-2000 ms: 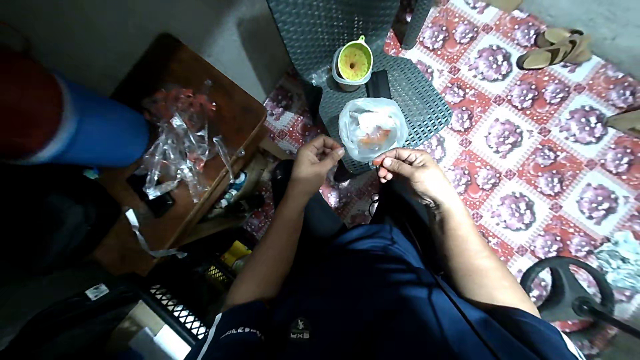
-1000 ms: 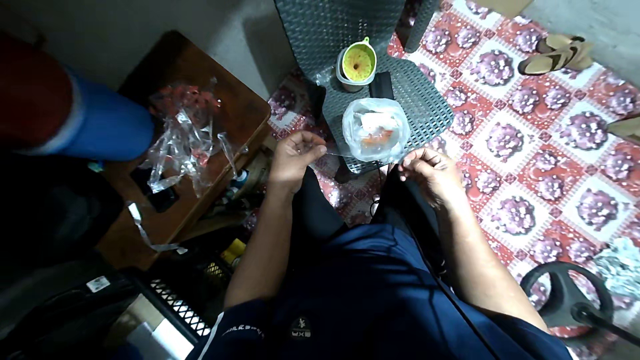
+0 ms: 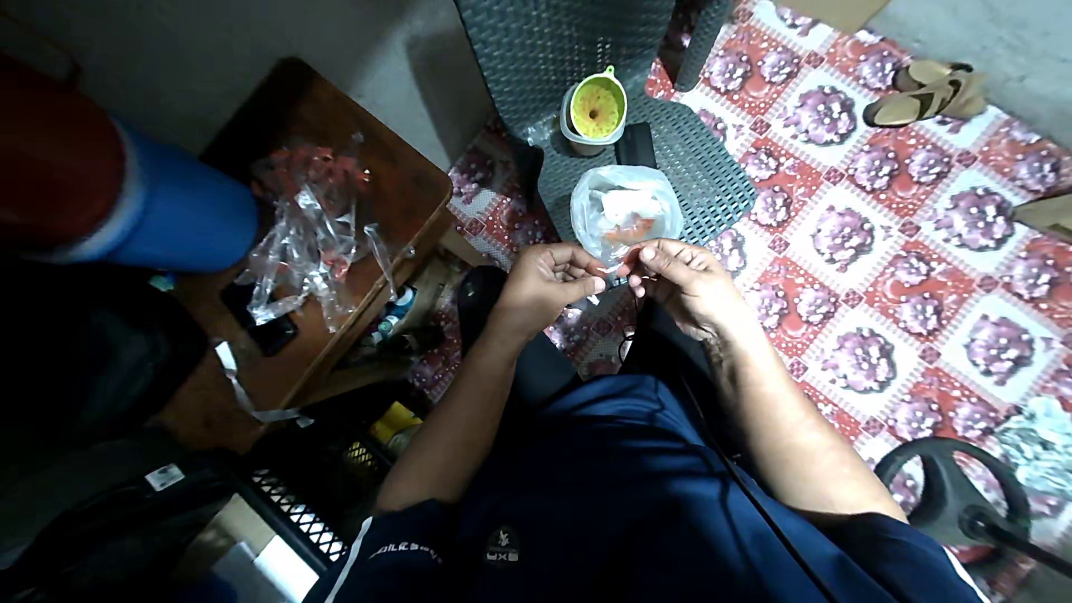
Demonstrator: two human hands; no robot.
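Note:
My left hand (image 3: 557, 283) and my right hand (image 3: 677, 276) are close together at the near edge of a woven plastic chair (image 3: 712, 167). Between their fingertips is a small piece of clear plastic, pinched at both ends. Just beyond the hands, a tub lined with a translucent plastic bag (image 3: 588, 201) holds white and orange-red bits. Behind it stands a cup with a yellow-green funnel (image 3: 596, 109) in its top, beside a dark flat object (image 3: 636, 146).
On the wooden table (image 3: 394, 159) at left lie crumpled clear plastic wrappers (image 3: 314, 243), a black phone (image 3: 272, 335) and a blue-and-red container (image 3: 180, 209). Sandals (image 3: 925, 96) lie on the patterned floor. A round black stand base (image 3: 950, 494) is at lower right.
My hands were apart with a clear strip stretched between them one second ago; they have come together. The red bit seen at my right fingertips two seconds ago no longer shows there.

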